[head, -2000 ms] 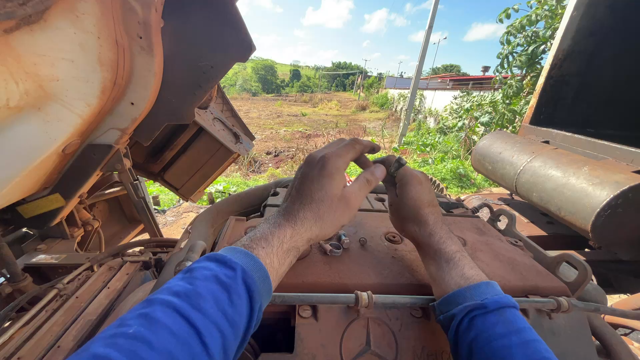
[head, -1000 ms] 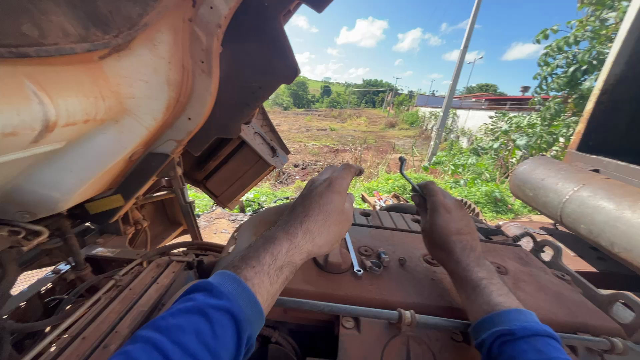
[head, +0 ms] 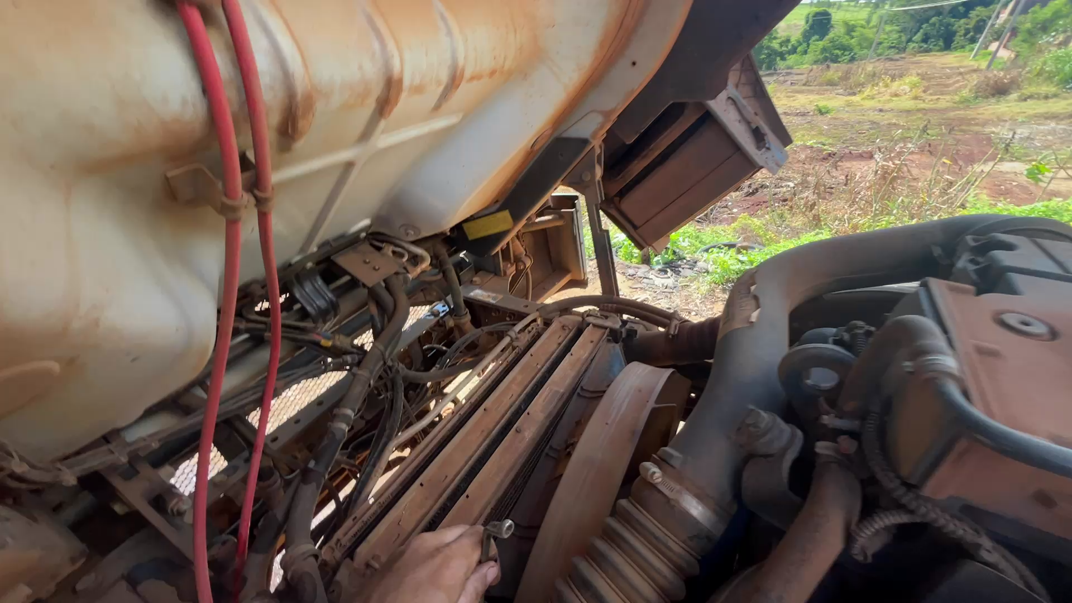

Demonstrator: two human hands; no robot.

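My left hand [head: 440,569] is at the bottom edge, closed around a metal wrench [head: 500,528] whose round, socket-like head sticks out beside the thumb; the rest of the tool is hidden. The hand is over the lower end of the dusty radiator stack [head: 511,419], to the left of the curved fan shroud [head: 595,469]. Whether it touches the radiator cannot be told. My right hand is out of view. The dusty engine cover [head: 1005,360] stands at the right, with a large intake pipe [head: 754,360] curving beside it.
A tilted truck cab [head: 402,100] hangs over the left side, with two red hoses [head: 228,251] running down before it. Wiring and dark hoses [head: 377,360] crowd the space left of the radiator. A ribbed bellows hose [head: 628,536] lies at bottom centre. Weedy ground [head: 879,142] stretches beyond.
The view has swung left and down. My left hand was over the engine cover and is now by the radiator. My right hand, which held a bent tool, has left the view.
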